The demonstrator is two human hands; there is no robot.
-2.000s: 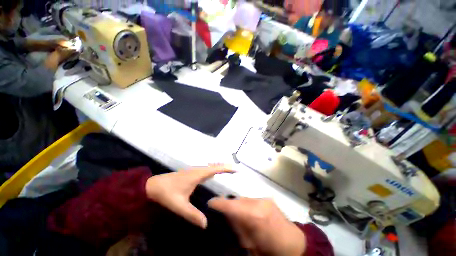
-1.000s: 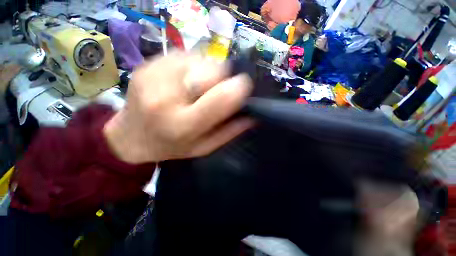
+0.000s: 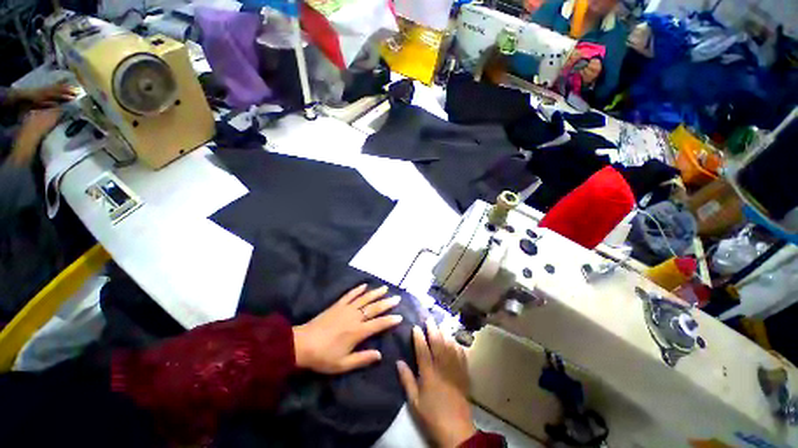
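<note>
Black garment cloth (image 3: 302, 271) lies on the white table, running from my lap up to the left end of the white sewing machine (image 3: 569, 297). My left hand (image 3: 350, 331) lies flat on the cloth with its fingers spread. My right hand (image 3: 437, 381) rests at the cloth's right edge, fingers pointing towards the lit needle area. Its wrist is partly cut off by the lower edge. The presser foot and needle are mostly hidden under the machine's head. A flat dark cut panel (image 3: 297, 188) lies beyond the garment cloth.
More dark cut pieces (image 3: 455, 149) lie behind the machine, beside a red cone (image 3: 591, 208). A cream sewing machine (image 3: 140, 92) stands at far left, with another person's hands (image 3: 39, 118) near it. A yellow rim (image 3: 57, 293) is at left.
The black cloth, held up and blurred in front of the camera one second ago, now lies down at the machine. Both hands have lowered onto it. The view has tilted down.
</note>
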